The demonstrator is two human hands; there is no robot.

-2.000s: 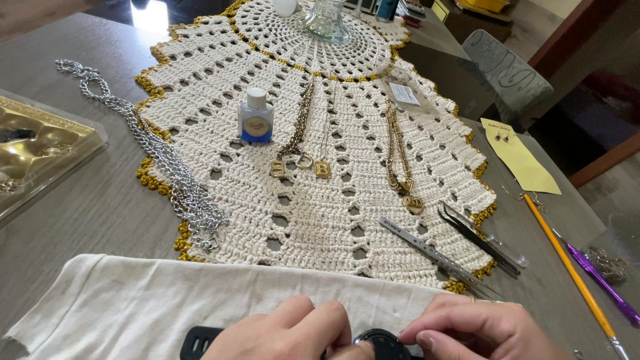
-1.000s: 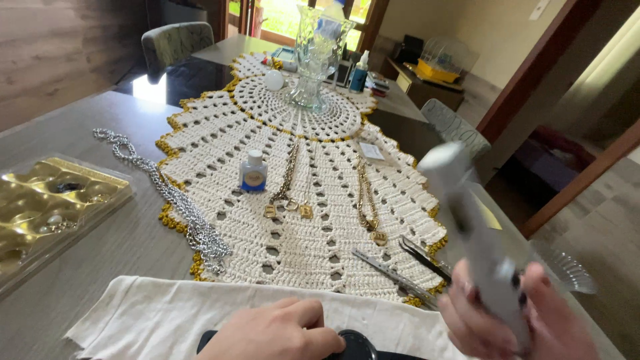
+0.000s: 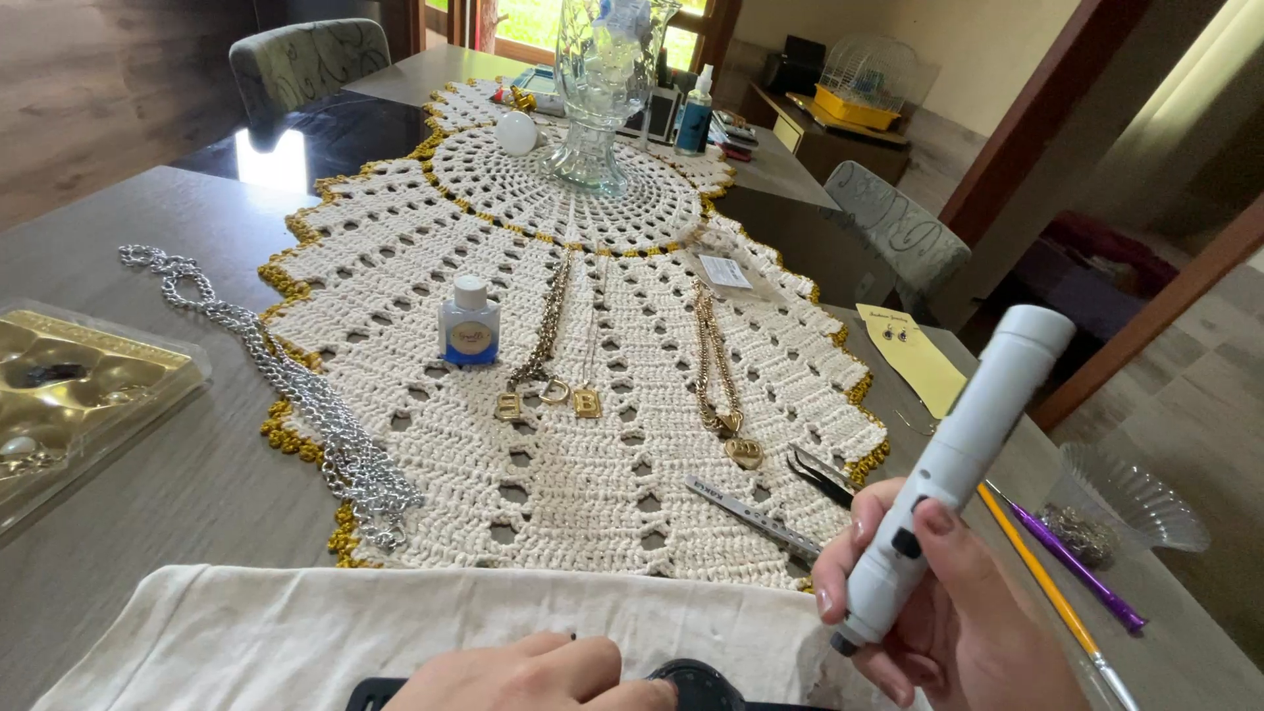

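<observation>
My right hand (image 3: 938,592) holds a white cylindrical handheld tool with a dark button (image 3: 953,464) upright, tilted to the right, thumb beside the button. At the bottom edge my left hand (image 3: 533,676) rests on a black wristwatch (image 3: 696,683), which lies on a folded white cloth (image 3: 296,622); the fingers touch its case, and whether they grip it is not clear. Beyond the cloth, on a crocheted runner (image 3: 573,474), are metal tweezers (image 3: 755,518), black-handled tweezers (image 3: 822,476), gold-coloured necklaces with pendants (image 3: 718,375) and a small bottle of blue liquid (image 3: 469,326).
Silver-coloured chains (image 3: 296,395) and a gold tray in clear plastic (image 3: 89,395) lie left. A glass vase (image 3: 597,109) stands far back. Right are a yellow earring card (image 3: 913,360), a paintbrush (image 3: 1047,583), a purple hook tool (image 3: 1081,573) and a clear fluted dish (image 3: 1126,504).
My right hand has left the watch and now holds up the white tool, brought closer to the middle since a second ago. My left hand remains at the watch. The view has tilted up.
</observation>
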